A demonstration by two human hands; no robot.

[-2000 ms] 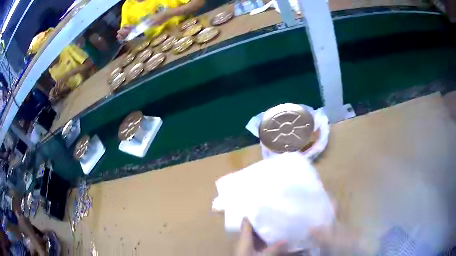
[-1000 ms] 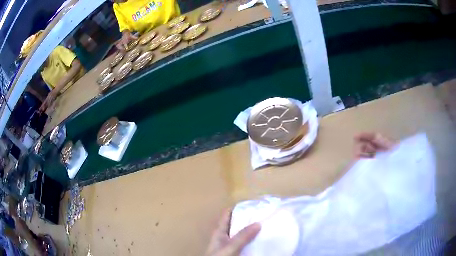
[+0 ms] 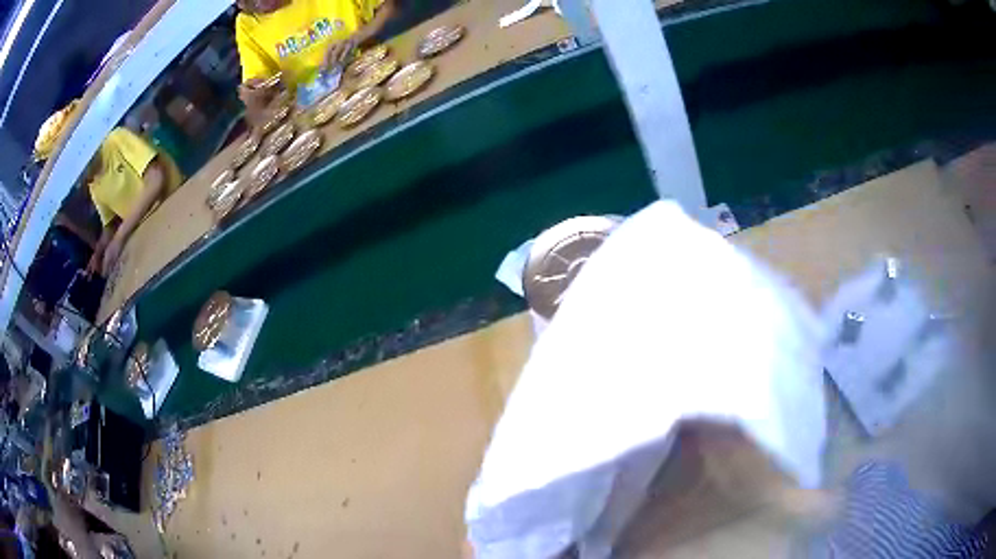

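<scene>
A large white sheet is raised in front of me and partly covers a copper spoked cover at the bench edge. My right hand is blurred under the sheet's lower right edge and grips the sheet; its fingers are partly hidden. Only a sliver of my left hand shows at the sheet's lower left edge; its grip is hidden. Whether a cover is inside the sheet cannot be seen. A pale square fixture plate with short posts lies at the right.
A green conveyor with a white upright runs beyond the tan bench. Two covers on white plates stand on it at left. Small silvery parts and a black box are far left. Workers in yellow stand opposite, beside rows of covers.
The sheet has moved from low at the right to raised at the centre, now hiding much of the cover stack. My right hand has moved down and left. The fixture plate at right has come into view.
</scene>
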